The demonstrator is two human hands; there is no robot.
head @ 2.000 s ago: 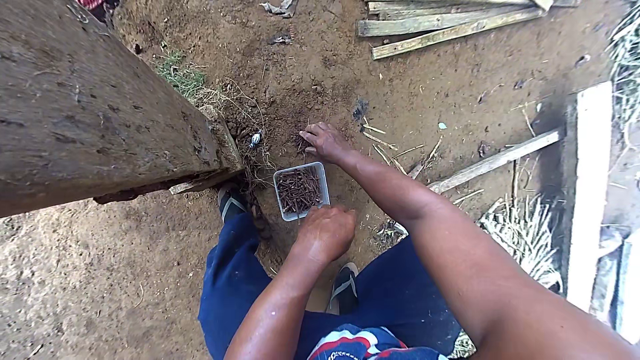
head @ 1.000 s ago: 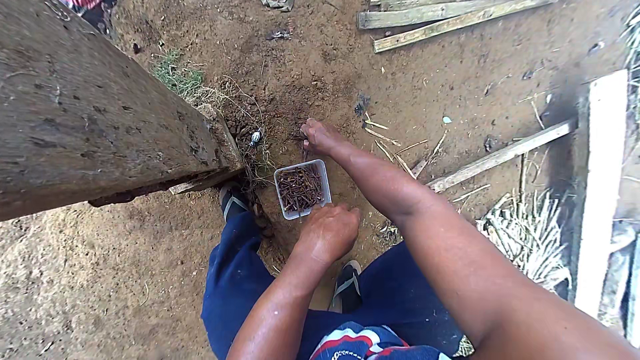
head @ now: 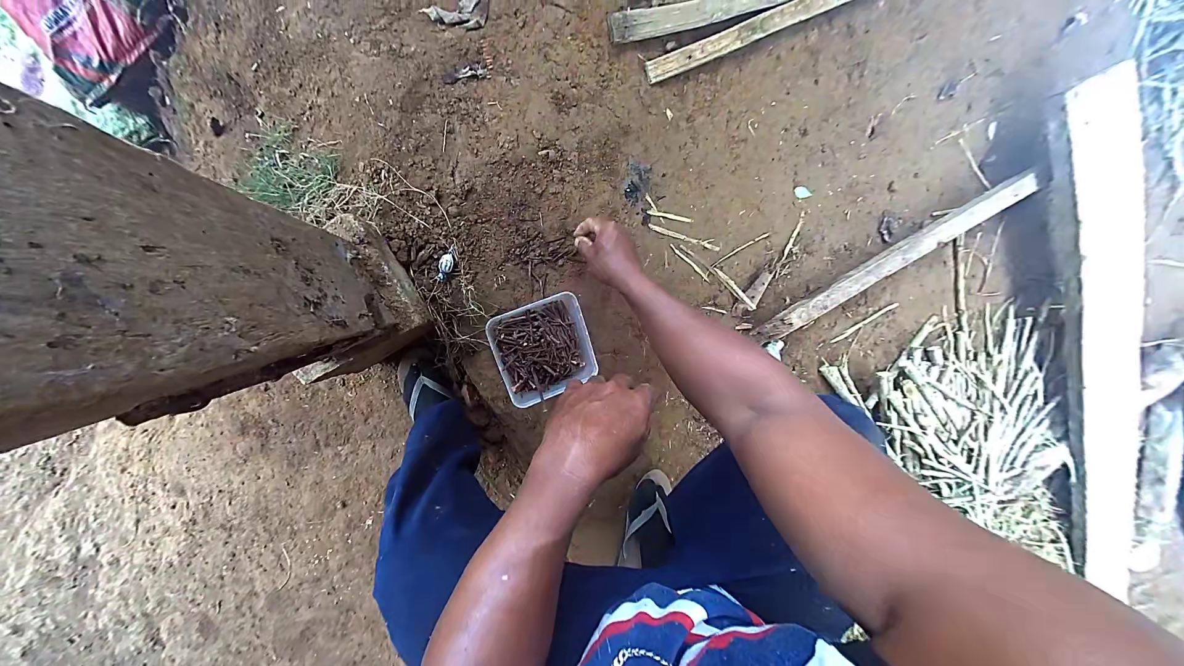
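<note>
A square clear plastic container stands on the soil between my feet, holding many thin rusty-brown pieces that look like nails. My left hand is at the container's near right corner, its fingers curled; whether they grip the rim is hidden. Beyond the container, my right hand is just above the ground with thumb and fingertips pinched together; whether something small is between them cannot be told. More dark thin pieces lie on the soil to the left of its fingertips.
A thick wooden beam juts in from the left. Boards lie at the top, a narrow plank and a wide one at the right, near a bundle of dry stalks. A red sack is at the top left.
My right hand, spread low over the ground two seconds ago, has drawn its fingers together. My left hand has stayed beside the container.
</note>
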